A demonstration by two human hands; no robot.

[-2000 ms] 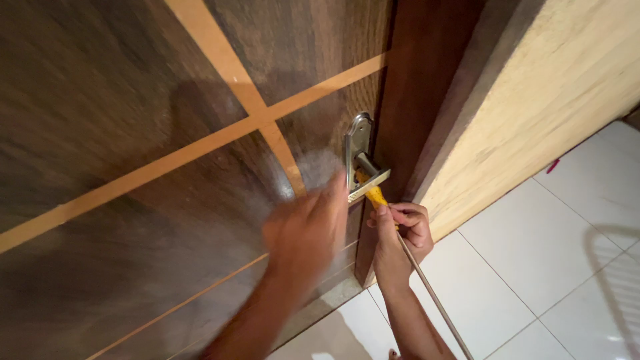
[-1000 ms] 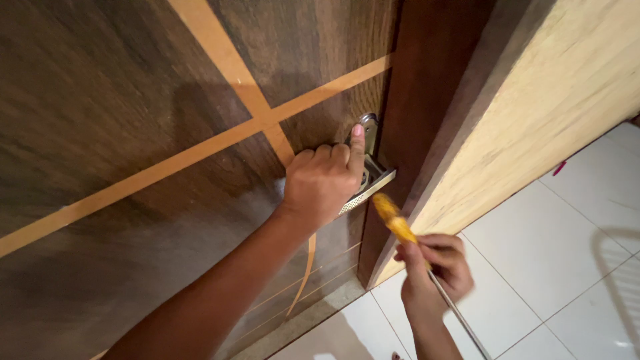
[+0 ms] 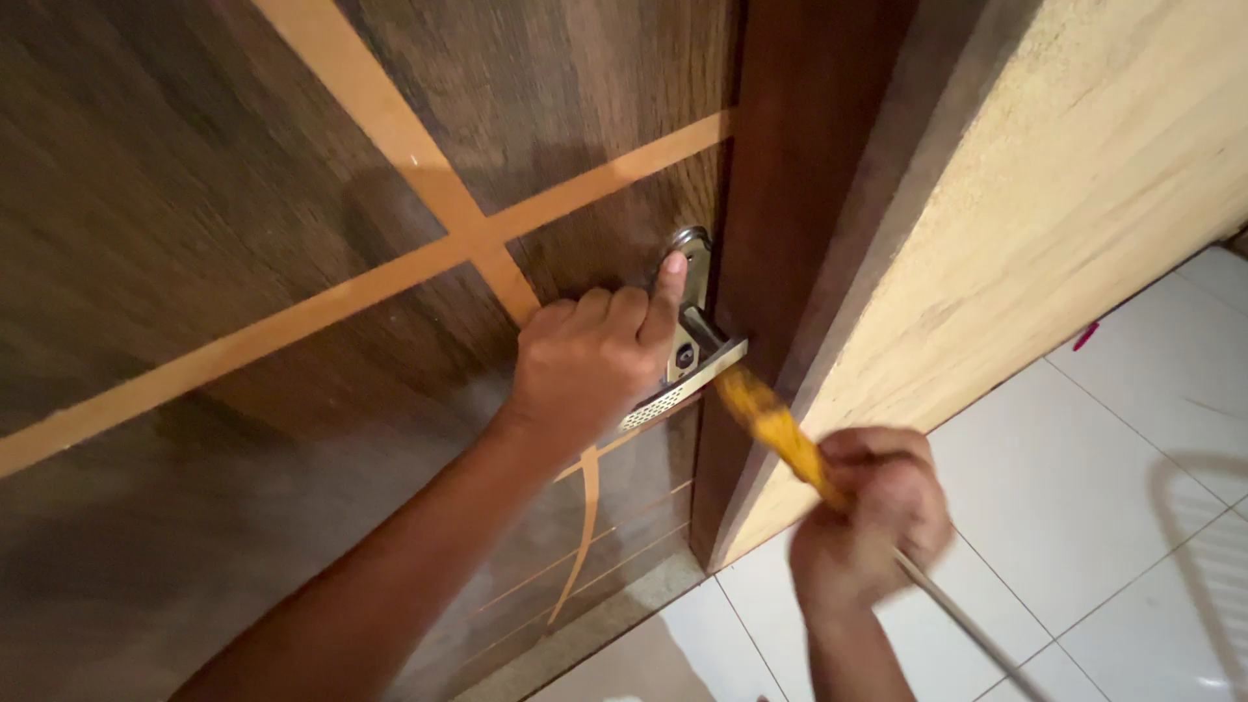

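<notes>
A metal door handle (image 3: 682, 385) on a long backplate (image 3: 696, 278) is mounted near the edge of a dark wooden door (image 3: 585, 88). My left hand (image 3: 595, 361) lies over the handle side, its index finger pressed to the upper part of the backplate. In my right hand (image 3: 873, 517) is a screwdriver, gripped near where handle and shaft meet; its yellow handle (image 3: 775, 429) points at the door handle and its long metal shaft (image 3: 965, 619) runs down to the right. Whether the yellow end touches the lever cannot be told.
A dark brown door frame (image 3: 809, 175) stands right of the door, beside a pale wood-grained surface (image 3: 1033, 224). White floor tiles (image 3: 1102, 487) lie below, with a small pink object (image 3: 1086, 336) near the pale surface's base. Orange strips (image 3: 361, 292) cross the door.
My left hand, blurred and lower two seconds ago, now rests with its index finger on the backplate. My right hand has drawn the screwdriver's yellow end away from the handle's inner side.
</notes>
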